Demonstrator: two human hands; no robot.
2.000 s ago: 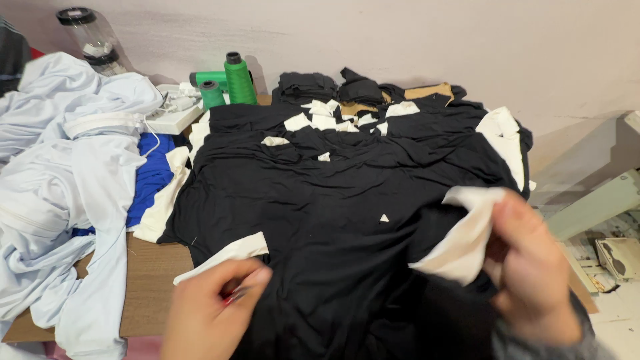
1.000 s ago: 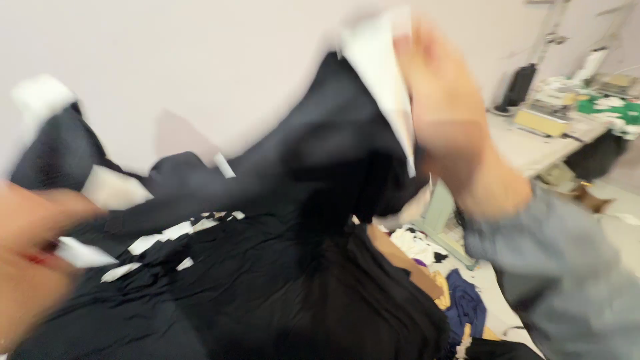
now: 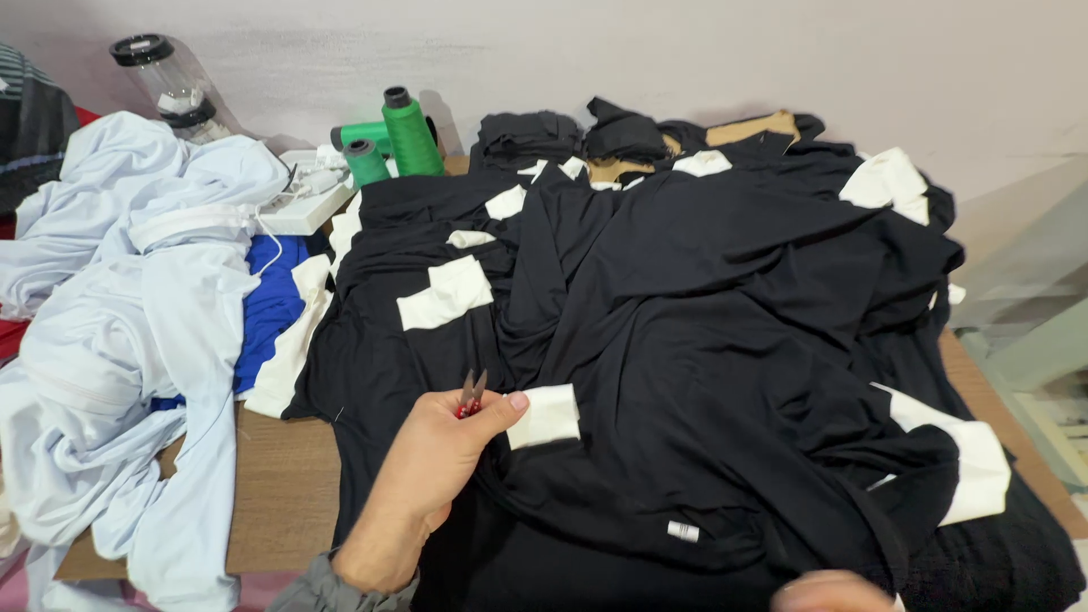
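My left hand (image 3: pixel 442 459) holds red-handled thread snips (image 3: pixel 473 396), their two blades pointing up and apart, and pinches a white fabric piece (image 3: pixel 546 416) at the edge of a black garment (image 3: pixel 722 357). The garment lies spread and wrinkled over other black fabric. A small white label (image 3: pixel 682 531) shows near its lower edge. Only part of my right hand (image 3: pixel 833 592) appears at the bottom edge, blurred over the black cloth; its fingers are mostly out of frame. More white pieces show at left (image 3: pixel 450 293) and at lower right (image 3: pixel 977 472).
Light blue garments (image 3: pixel 127 340) are heaped at left, beside blue fabric (image 3: pixel 270 310). Green thread cones (image 3: pixel 414 136) stand near a white tray (image 3: pixel 310 204) and a clear jar (image 3: pixel 170 85). Folded black pieces (image 3: pixel 531 140) lie along the wall. Bare wooden tabletop (image 3: pixel 285 484) shows at lower left.
The black garment, lifted between both hands a second ago, now lies on the pile. My right hand has moved down to the bottom edge. The view has swung back left.
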